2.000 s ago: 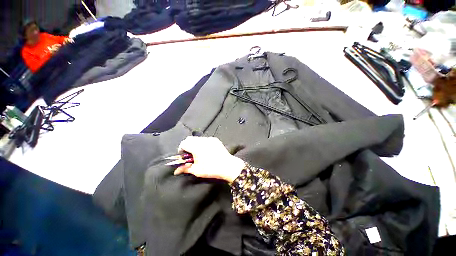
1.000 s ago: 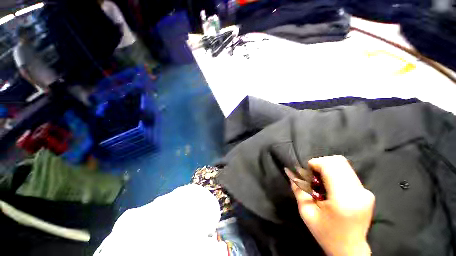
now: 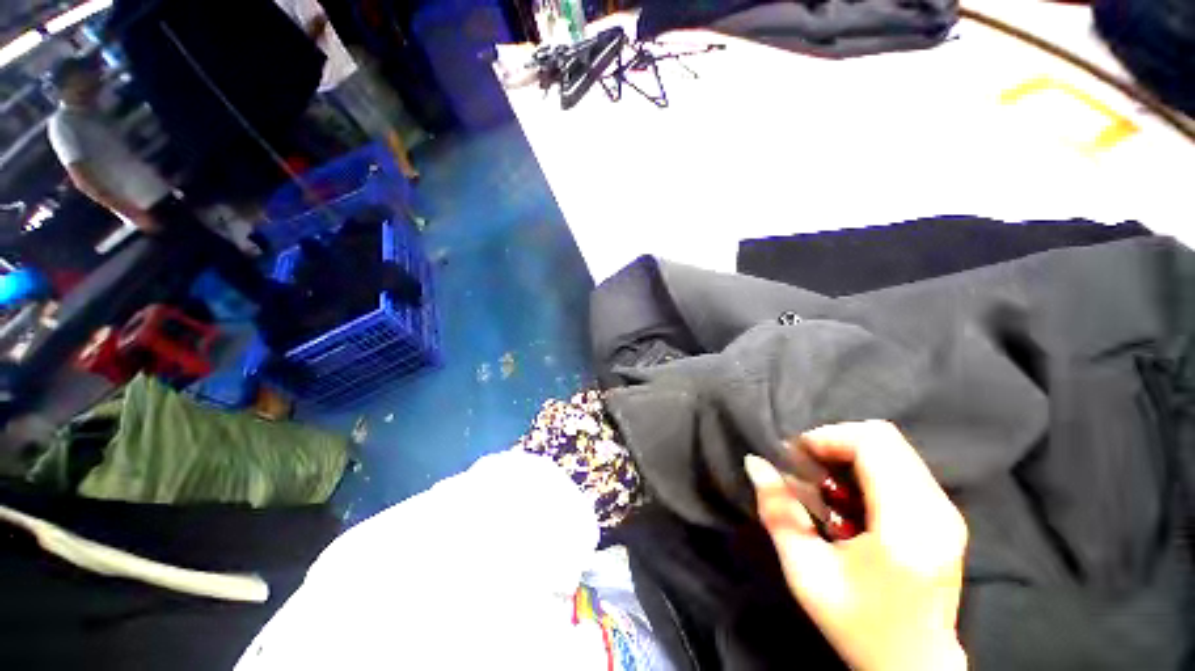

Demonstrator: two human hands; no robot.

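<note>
The dark grey coat [image 3: 917, 354] lies over the table's near edge, its cloth bunched and folded, with a small round button [image 3: 789, 319] near the top fold. My right hand [image 3: 875, 551] is over the coat at lower centre, closed around small red-handled snips [image 3: 840, 509]. The snips' blades are blurred and partly hidden by the fingers, close to the cloth. My left floral sleeve [image 3: 583, 452] reaches to the coat's left edge. My left hand is hidden behind or under the cloth.
Black hangers [image 3: 596, 66] lie on the white table [image 3: 734, 157], with dark garments at its back. Left of the table are the blue floor, a blue crate [image 3: 360, 334] holding dark cloth, a green sack [image 3: 210, 452], red crates [image 3: 151, 344] and two people.
The view has swung left from the spread coat and loose hanger to the coat's edge and floor. Since the last earlier frame, the coat's left part has been folded or lifted, exposing a button near its top.
</note>
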